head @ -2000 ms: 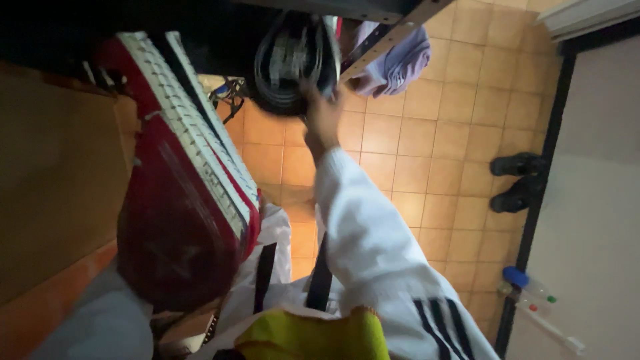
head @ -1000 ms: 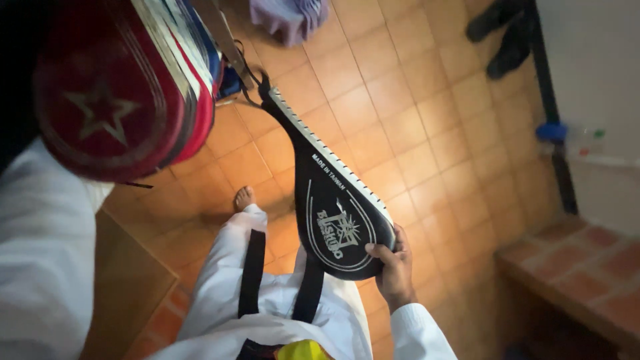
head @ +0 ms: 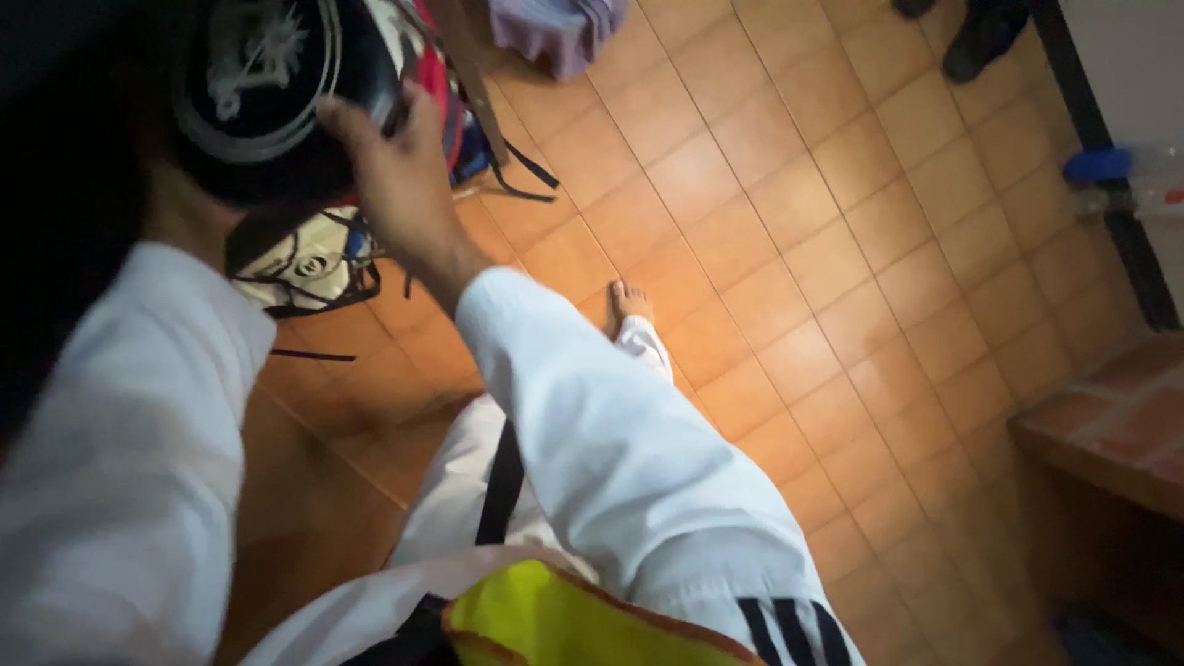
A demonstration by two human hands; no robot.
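Note:
At the upper left a black taekwondo kicking paddle (head: 268,83) with a pale printed emblem is gripped at its rounded end by my right hand (head: 398,166), thumb on its face. My left hand (head: 190,208) is at the paddle's lower left edge, mostly hidden in shadow and behind it, so its grip cannot be told. Red and white paddles (head: 439,92) show just beyond my right hand. Under the black paddle is a cream piece of gear (head: 310,264) with black straps.
Purple cloth (head: 560,32) lies on the tiled floor (head: 786,231) at the top. Dark shoes (head: 985,42) and plastic bottles (head: 1124,176) are along the right wall. A brick ledge (head: 1110,416) juts in at the right. My bare foot (head: 631,301) is on the tiles.
One second ago my right hand held a black paddle out over my legs; now my right hand and a black paddle are at the upper left. The red star paddle is no longer plainly in sight.

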